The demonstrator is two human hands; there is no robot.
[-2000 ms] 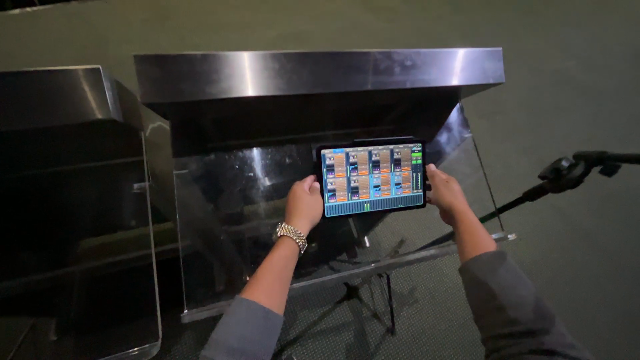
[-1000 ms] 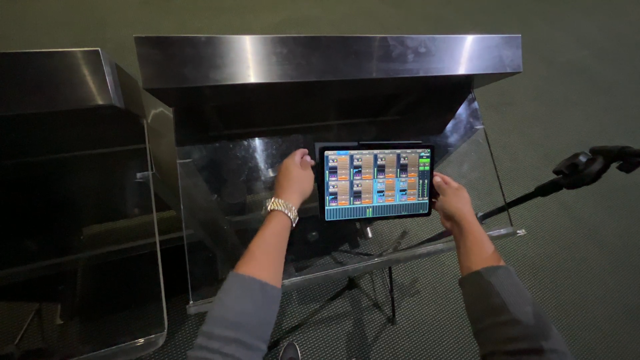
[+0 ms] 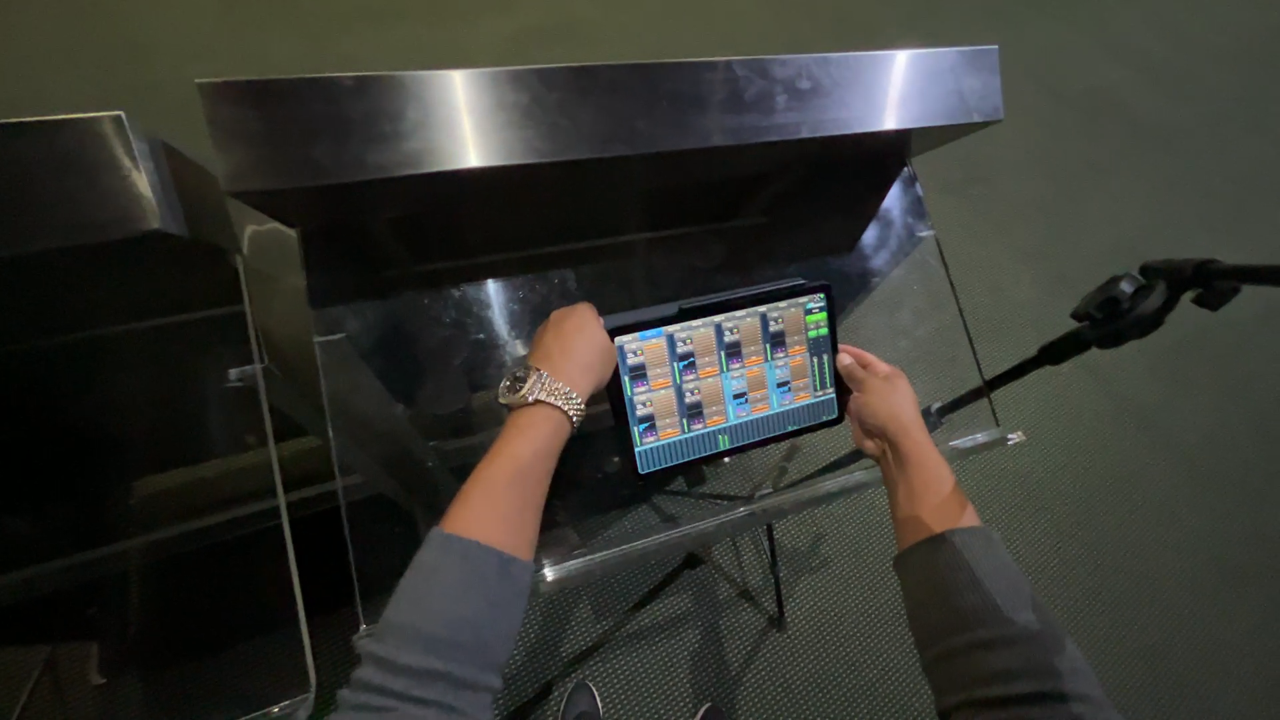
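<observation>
A tablet (image 3: pixel 730 380) with a lit screen of audio-mixer channel strips and meters is tilted over a clear acrylic panel, its left side lower than its right. My left hand (image 3: pixel 572 350), with a metal-link watch (image 3: pixel 543 392) at the wrist, is curled at the tablet's left edge; its fingertips are hidden. My right hand (image 3: pixel 880 398) grips the tablet's right edge, the thumb near the front and the other fingers partly behind. A dark strip shows behind the tablet's top edge.
A stand with a brushed-metal band (image 3: pixel 600 115) and a clear acrylic ledge (image 3: pixel 780 510) surrounds the tablet. Another such stand (image 3: pixel 75 180) is at the left. A black microphone stand's boom (image 3: pixel 1060 345) reaches in from the right. Dark stand legs (image 3: pixel 775 575) and shoes (image 3: pixel 580 702) show below.
The tablet has tilted, its right side now higher than its left. My left hand has turned at the tablet's left edge, with the back of the hand more upward.
</observation>
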